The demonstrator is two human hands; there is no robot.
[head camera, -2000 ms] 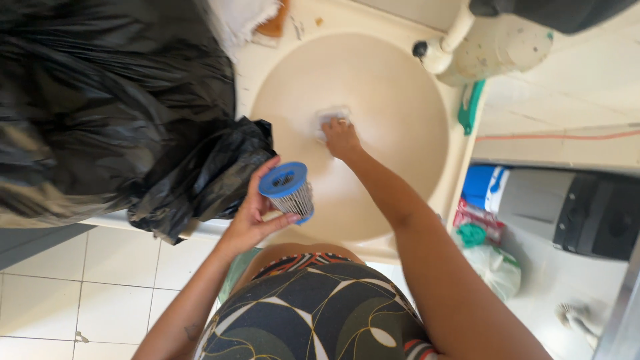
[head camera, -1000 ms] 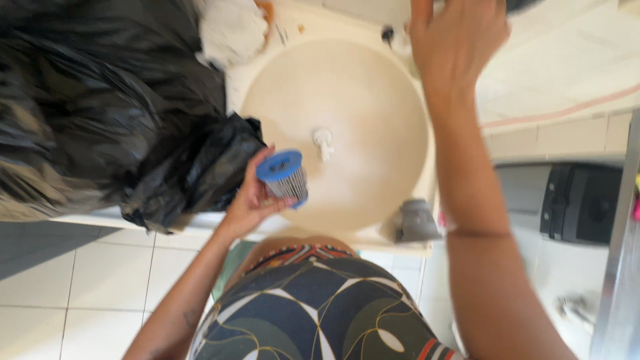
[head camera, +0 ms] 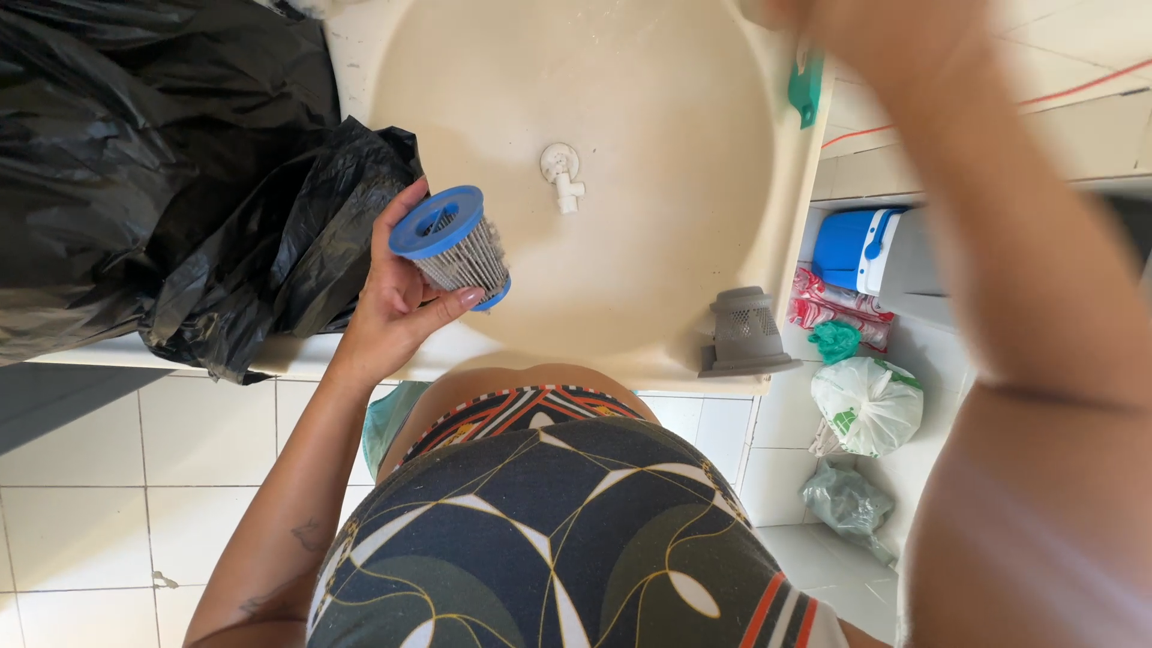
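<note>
My left hand (head camera: 391,306) holds a pleated filter cartridge (head camera: 463,256) with blue end caps, tilted over the near left rim of a cream wash basin (head camera: 666,252). Grey dirt shows on its pleats. My right hand (head camera: 900,27) is blurred and cut off by the top edge, above the basin's far right corner; its fingers are out of view. On the basin's bottom lies a small white plastic pipe fitting (head camera: 565,180). A grey plastic strainer basket (head camera: 744,333) stands on the near right corner of the rim.
A large black plastic bag (head camera: 162,162) covers the counter on the left. A green plastic object (head camera: 805,85) rests on the right rim. To the right, lower down, are a blue and white cooler (head camera: 855,247), a tied white bag (head camera: 868,405) and a greyish plastic bag (head camera: 849,504).
My right hand has left the middle of the basin and moved up to the far right. The grey strainer basket now shows on the near right corner. My left hand still holds the filter cartridge.
</note>
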